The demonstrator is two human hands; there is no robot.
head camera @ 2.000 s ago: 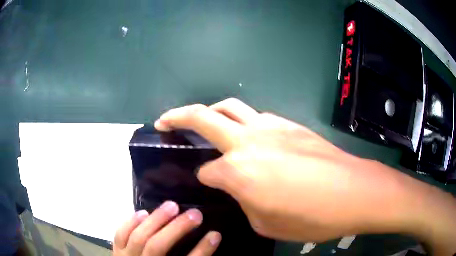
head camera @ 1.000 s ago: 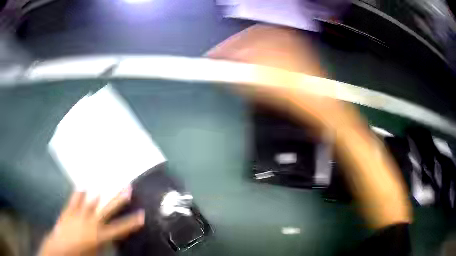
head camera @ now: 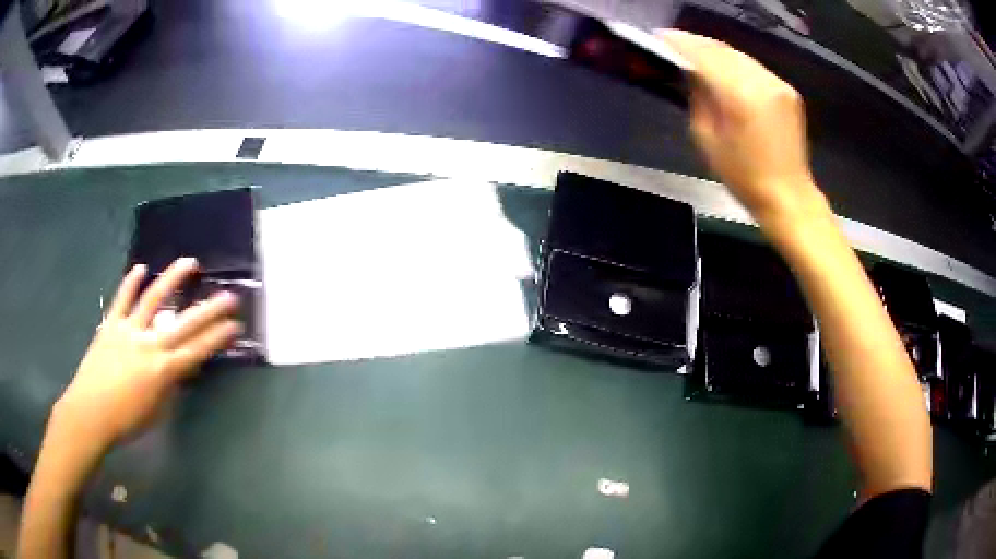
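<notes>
A black retail box (head camera: 202,235) lies at the left of the bench, with a wide white cover panel (head camera: 393,273) spread out to its right, apparently joined to it. My left hand (head camera: 147,349) is over the lower part of this box, fingers apart and slightly blurred. My right hand (head camera: 754,120) is raised over the dark conveyor at the upper right. It grips the end of a dark box (head camera: 625,57) with a pale edge and some red on it.
Closed black boxes with round silver-white dots stand in a row to the right, the nearest (head camera: 623,268) beside the white panel. A pale metal rail (head camera: 404,151) separates the green bench (head camera: 404,437) from the conveyor (head camera: 437,93). White scraps (head camera: 614,487) lie near the front.
The view has shifted and shows more of the row. The box with the white panel now lies flat at the left. My right hand now visibly holds a dark box over the conveyor.
</notes>
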